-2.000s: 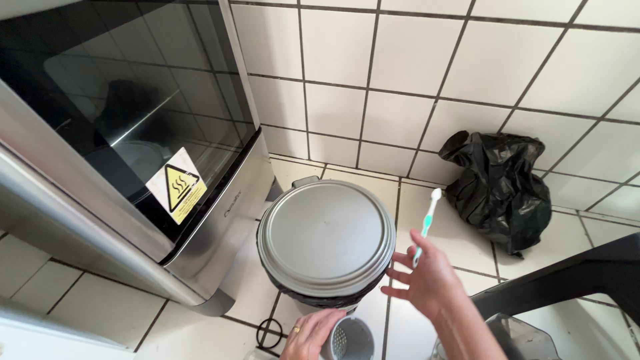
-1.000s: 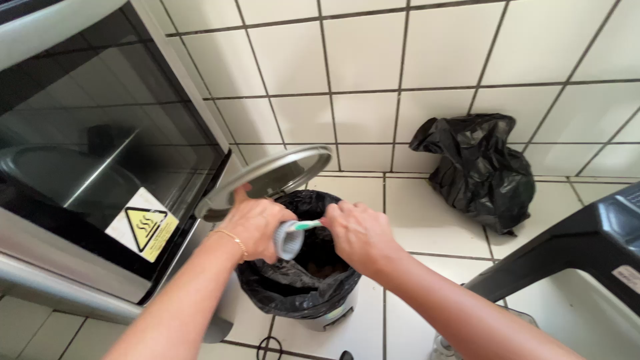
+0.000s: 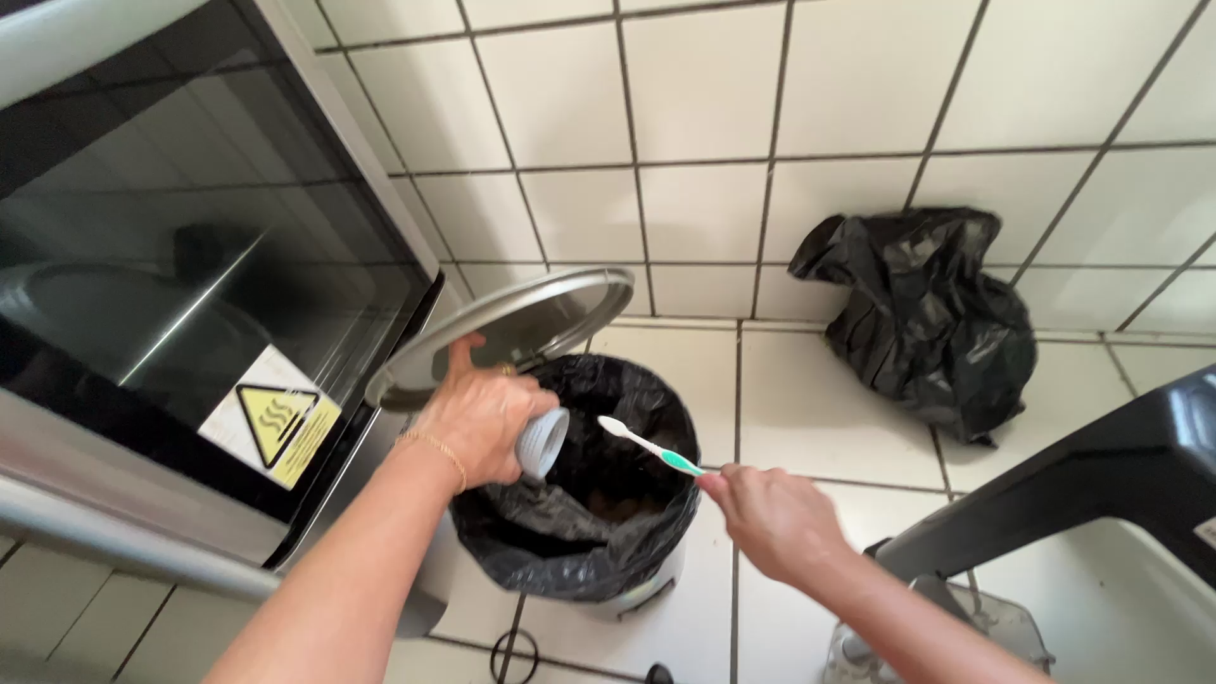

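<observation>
My left hand [image 3: 484, 418] holds a small grey perforated cup [image 3: 542, 444], tipped on its side over the trash bin. One finger of that hand rests against the underside of the raised bin lid [image 3: 513, 328]. Below is the open bin, lined with a black plastic bag [image 3: 608, 560]; its dark inside holds some brownish matter that I cannot make out. To the right, my right hand [image 3: 774, 522] grips a white and green toothbrush [image 3: 665, 456] by its handle, the bristle head pointing left above the bin's opening, apart from the cup.
A steel appliance with a dark glass door [image 3: 218, 218] and a heat-warning sticker [image 3: 271, 416] stands at left. A crumpled black plastic bag [image 3: 931, 323] lies by the tiled wall. At right are a black frame leg [image 3: 1035, 475] and a clear plastic container [image 3: 997, 617]. A black ring [image 3: 514, 655] lies below.
The bin lid, closed two seconds ago, is raised. Both hands have moved over the bin. Since one second ago, my right hand has drawn the toothbrush away from the cup, to the right.
</observation>
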